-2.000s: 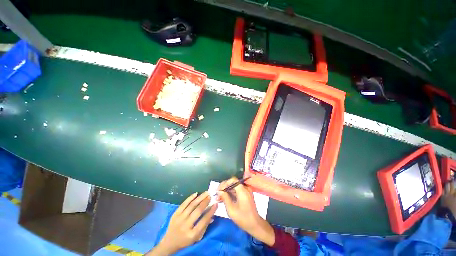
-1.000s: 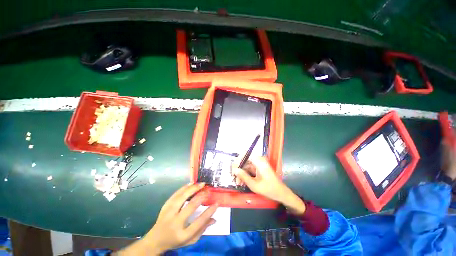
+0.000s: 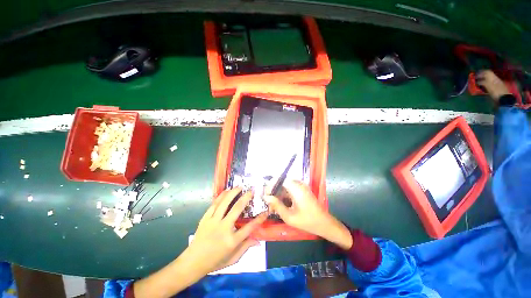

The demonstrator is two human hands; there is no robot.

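The open tablet assembly (image 3: 276, 139) lies in an orange-red foam tray (image 3: 319, 151) in front of me, its silver-white battery bright. My right hand (image 3: 303, 210) holds dark tweezers (image 3: 283, 174) like a pen over the circuit board at the near end. My left hand (image 3: 224, 233) rests over the tray's near left corner, its fingers apart and reaching onto the board beside the right fingertips. Whether it holds a small part cannot be told. The fingers hide much of the board. A white sheet (image 3: 250, 259) lies under the tray's near edge.
A red parts bin (image 3: 140, 148) with cream pads stands left. Loose pads (image 3: 121, 209) and dark strips lie below it. Another tray (image 3: 268, 81) touches mine on the belt. Black curved items (image 3: 131, 63) lie there. A tilted tray (image 3: 422, 201) stands right, near another person's hand (image 3: 492, 84).
My left hand has moved from the tray's near edge onto the board beside my right hand. The right hand stays at the board with the tweezers. The neighbour's arm now reaches over the belt.
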